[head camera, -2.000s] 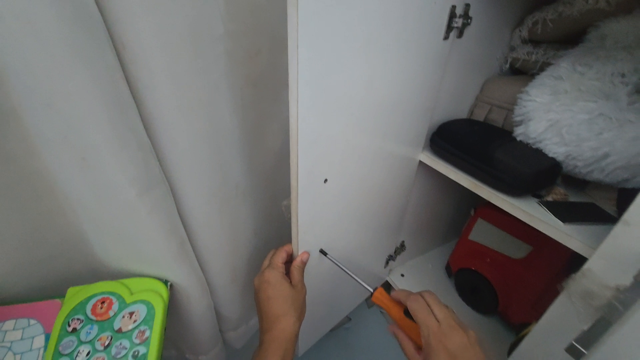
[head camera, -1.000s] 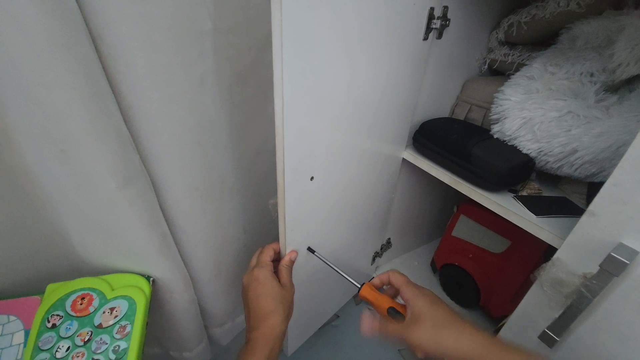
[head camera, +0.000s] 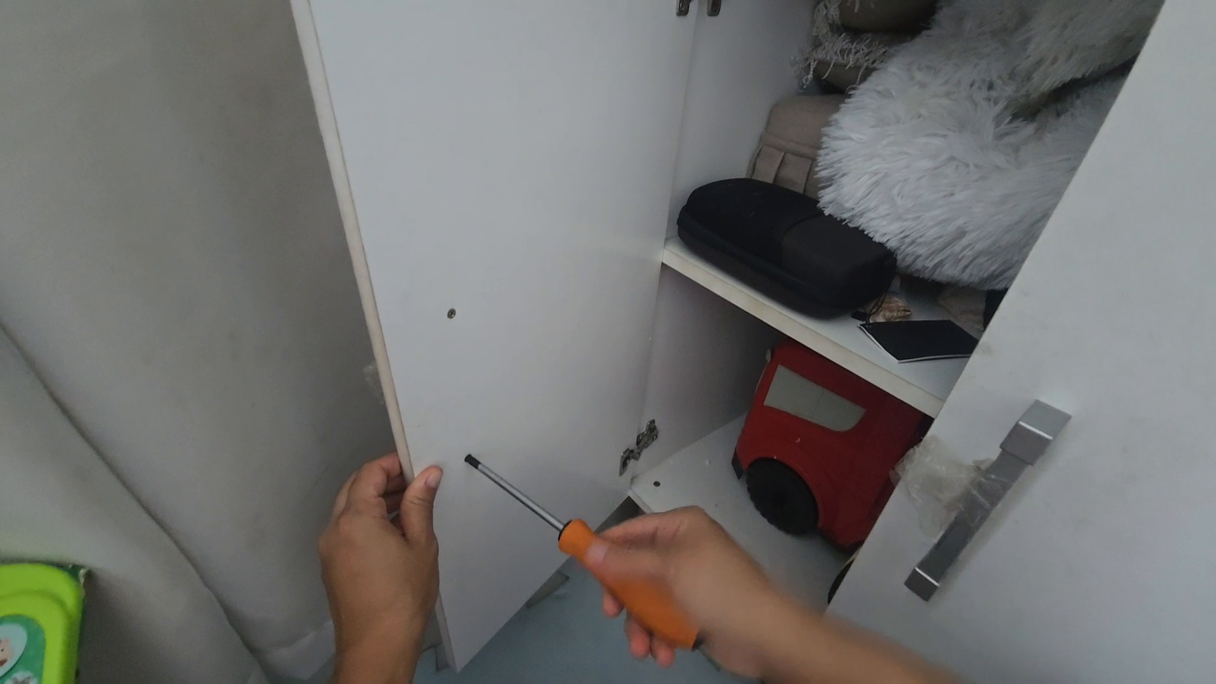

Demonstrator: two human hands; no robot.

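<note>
My left hand point(head camera: 382, 546) grips the outer edge of an opened white cabinet door point(head camera: 532, 237) near its bottom, thumb on the inner face and fingers behind. In my right hand point(head camera: 679, 584), slightly blurred, is a screwdriver with an orange handle point(head camera: 627, 584) and a metal shaft. Its dark tip is at the door's inner face, right of my left thumb; whether a screw sits under it is hidden. Higher up, a small screw or screw hole point(head camera: 451, 313) shows in the door. A metal hinge point(head camera: 638, 446) joins the door to the cabinet low down.
A black zip case point(head camera: 779, 247), a dark flat item point(head camera: 920, 340) and white fluffy fabric point(head camera: 950, 161) lie on the shelf point(head camera: 798, 328). Under it stands a red toy vehicle point(head camera: 817, 437). Another door with a metal handle point(head camera: 988, 499) is at right, a grey curtain point(head camera: 180, 285) at left.
The fingers of my right hand have shifted around the screwdriver handle, while its tip stays at the same place on the door. My left hand keeps its hold. The view has shifted somewhat.
</note>
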